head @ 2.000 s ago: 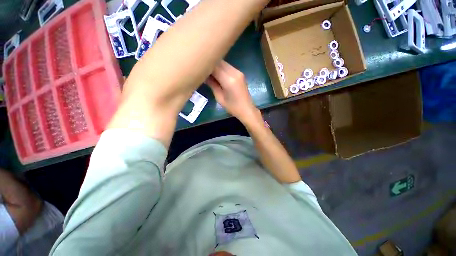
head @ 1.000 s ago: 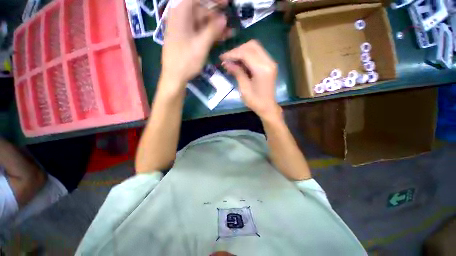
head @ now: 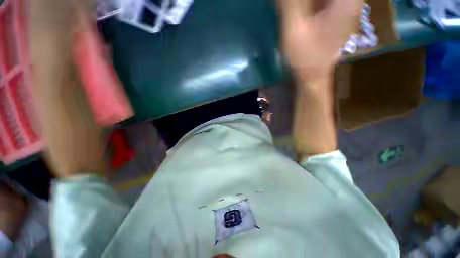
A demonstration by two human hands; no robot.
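My right hand point(head: 320, 38) is blurred at the top right, in front of the ring box and partly over it. Its fingers are cut off by the top edge, so any hold is hidden. White rings point(head: 359, 41) lie in the open ring box point(head: 386, 22), beside the hand. My left forearm reaches up over the pink compartment tray point(head: 103, 93); the left hand itself is beyond the top edge. White plastic frames point(head: 146, 14) lie in a loose group at the top, between the arms.
The dark green bench top point(head: 166, 70) runs across the upper view. An empty cardboard carton point(head: 381, 88) stands below the bench edge at the right. White frames point(head: 446, 10) lie at the far top right. Part of a neighbouring person point(head: 12, 206) shows at the lower left.
My hands have moved apart from the middle: the left up and left across the tray, the right to the ring box. The white frame between them no longer shows. The view has shifted.
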